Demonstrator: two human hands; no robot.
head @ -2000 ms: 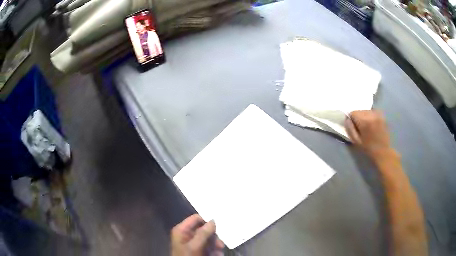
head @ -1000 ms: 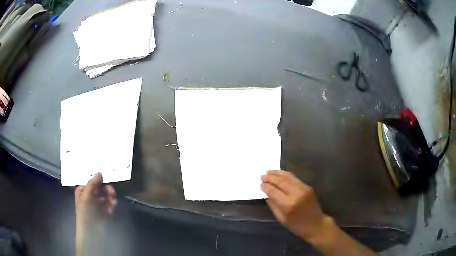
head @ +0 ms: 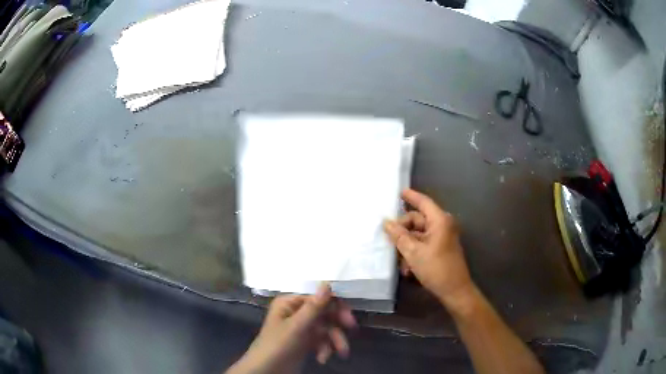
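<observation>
A straight-edged white sheet, probably the pressing template (head: 318, 197), lies over a white cloth piece (head: 409, 164) in the middle of the table. The cloth shows as a strip along the right side and below the bottom edge. My left hand (head: 307, 321) holds the sheet's bottom edge with the thumb on top; its fingers are blurred. My right hand (head: 431, 245) pinches the right edge, thumb on top. Whether it also grips the cloth is unclear.
A frayed white stack (head: 171, 55) lies at the far left. Dark scissors (head: 520, 108) lie at the right. The steam iron (head: 595, 230) stands at the right edge with its cable. A phone (head: 9, 142) and beige bundles (head: 36, 44) are at the left edge.
My left hand has brought the straight-edged sheet rightward from the left of the table onto the cloth piece. My right hand has moved slightly up along the right edge.
</observation>
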